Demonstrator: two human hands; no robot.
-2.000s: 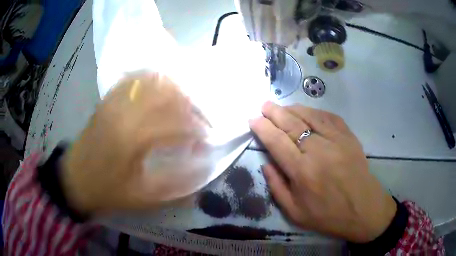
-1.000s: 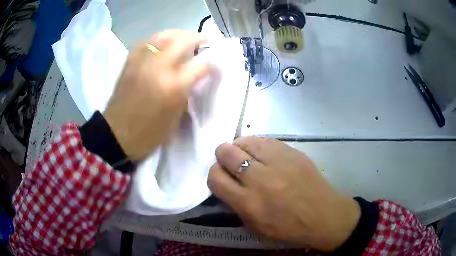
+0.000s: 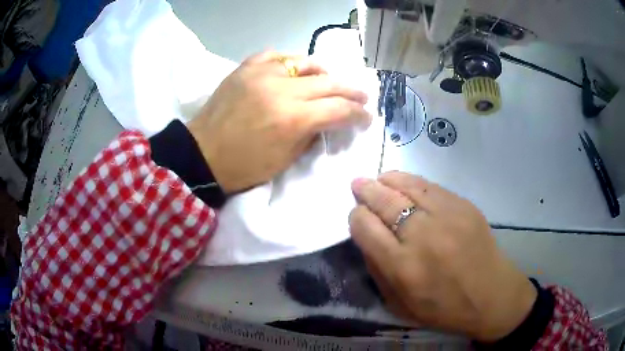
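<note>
The white fabric piece (image 3: pixel 295 212) lies on the machine bed, its right edge running up to the presser foot (image 3: pixel 392 92). My left hand (image 3: pixel 281 116) lies flat on top of the fabric, left of the foot, fingers pointing right. My right hand (image 3: pixel 438 253) is below the foot, with thumb and fingertips at the fabric's lower right edge; it appears to pinch that edge. The round needle plate (image 3: pixel 411 120) shows right of the foot. The needle is hard to make out.
The machine head (image 3: pixel 425 34) stands above, with its cream-yellow ribbed knob (image 3: pixel 482 95). A slim black tool, perhaps snips (image 3: pixel 601 175), lies at right. A measuring tape strip (image 3: pixel 226 330) runs along the front edge. Dark smudges (image 3: pixel 308 286) mark the table.
My left hand has come down flat on the fabric beside the foot, and the folds at the front have been spread smoother. My right hand stays at the fabric's right edge. The view has shifted.
</note>
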